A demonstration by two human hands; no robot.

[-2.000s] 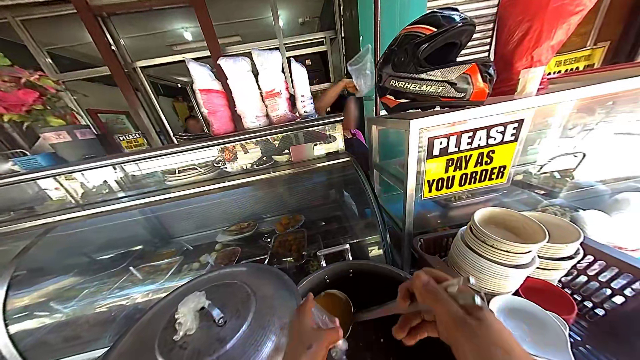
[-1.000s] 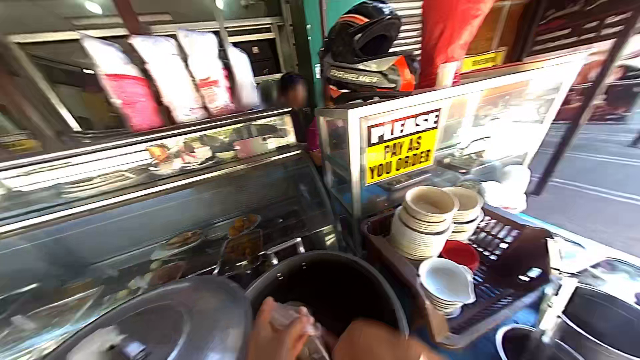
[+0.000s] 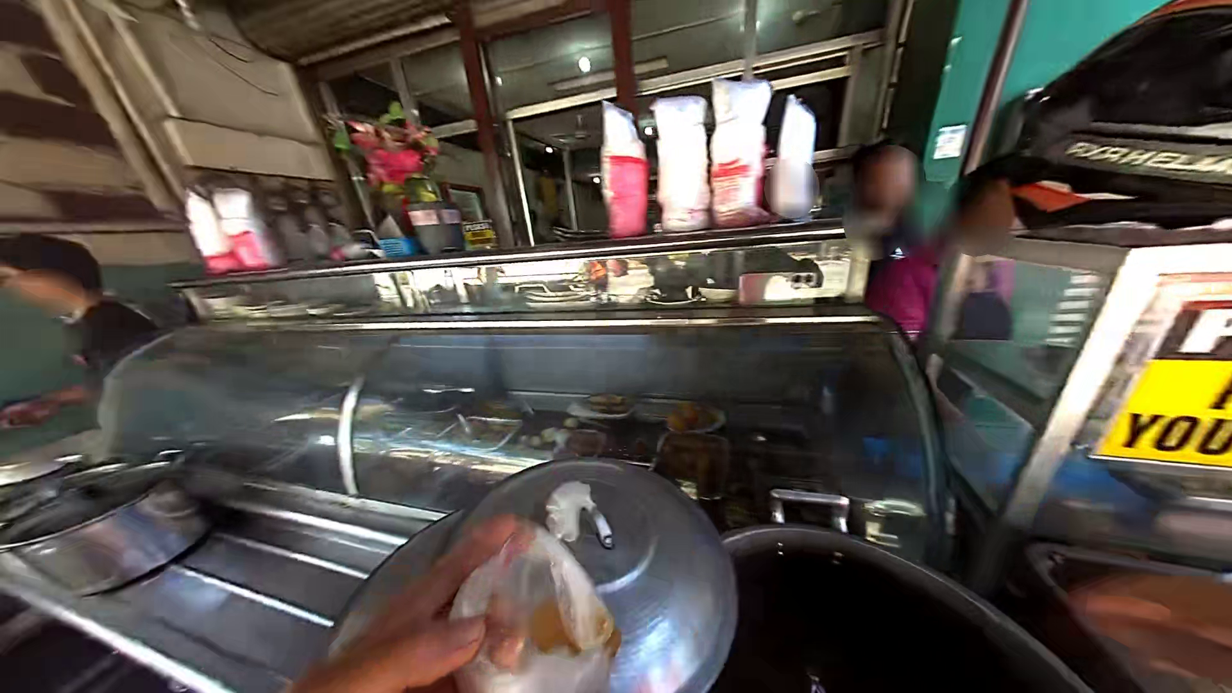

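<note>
My left hand [image 3: 433, 616] grips a clear plastic bag [image 3: 549, 626] with some yellow-brown liquid or food in it. Behind the bag lies a round metal pot lid [image 3: 664, 597], with a whitish plastic scrap [image 3: 570, 510] at its handle. To the right of the lid stands a large, deep metal pot [image 3: 866, 616] with a dark inside. My right hand is out of view.
A curved glass food display case [image 3: 626, 366] with dishes inside spans the back. Another metal pot [image 3: 106, 529] sits on the slatted metal stand [image 3: 260, 577] at left. People are behind the case and at far left. A motorcycle helmet [image 3: 1136, 135] rests on a cabinet at right.
The view has swung left. The right hand, in view two seconds ago with a ladle at the pot, has left the frame. The left hand with the bag is now in front of the lid.
</note>
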